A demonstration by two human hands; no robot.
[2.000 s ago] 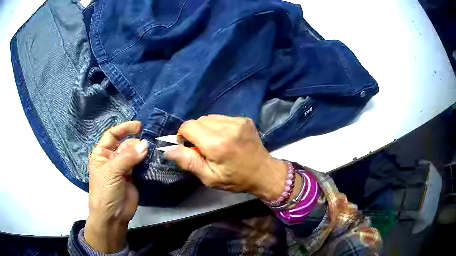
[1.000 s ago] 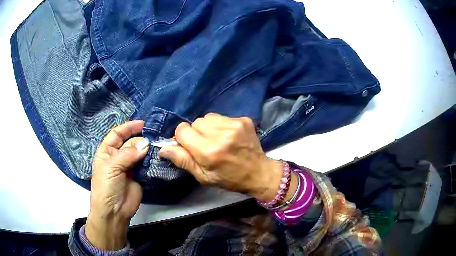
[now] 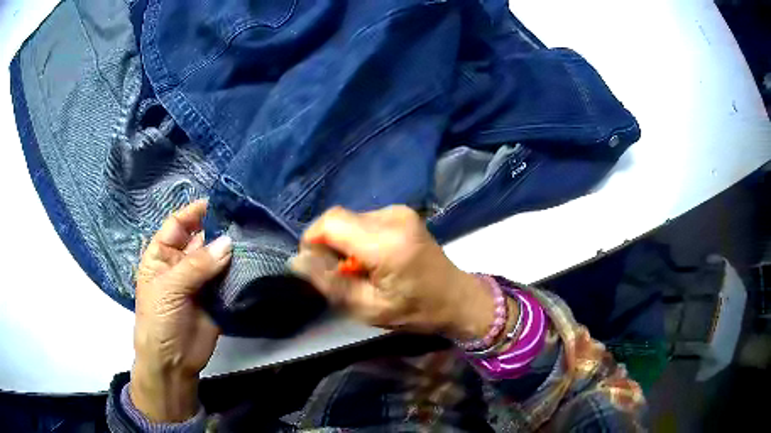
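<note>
The dark blue denim jacket [image 3: 363, 127] lies on the white table, its paler grey-blue wrong side showing at the left. My left hand [image 3: 179, 287] pinches the jacket's near edge between thumb and fingers. My right hand [image 3: 380, 266], partly blurred, is closed around the thread snips [image 3: 349, 265]. Only their orange-red handle shows; the blades are not visible. The right fingers are at the jacket's near edge, where grey fabric and a dark opening show between the hands. Whether they also hold cloth cannot be told.
The white table [image 3: 676, 110] has a curved edge running below the jacket and up the right side. A small dark label [image 3: 519, 169] with white lettering shows on the jacket. Dark clutter and a pale panel [image 3: 725, 321] are beyond the edge at lower right.
The snips' blades have gone from view and the orange-red handle shows more. The cloth between my hands has turned, showing grey fabric. My left hand and the jacket have shifted slightly left in the picture.
</note>
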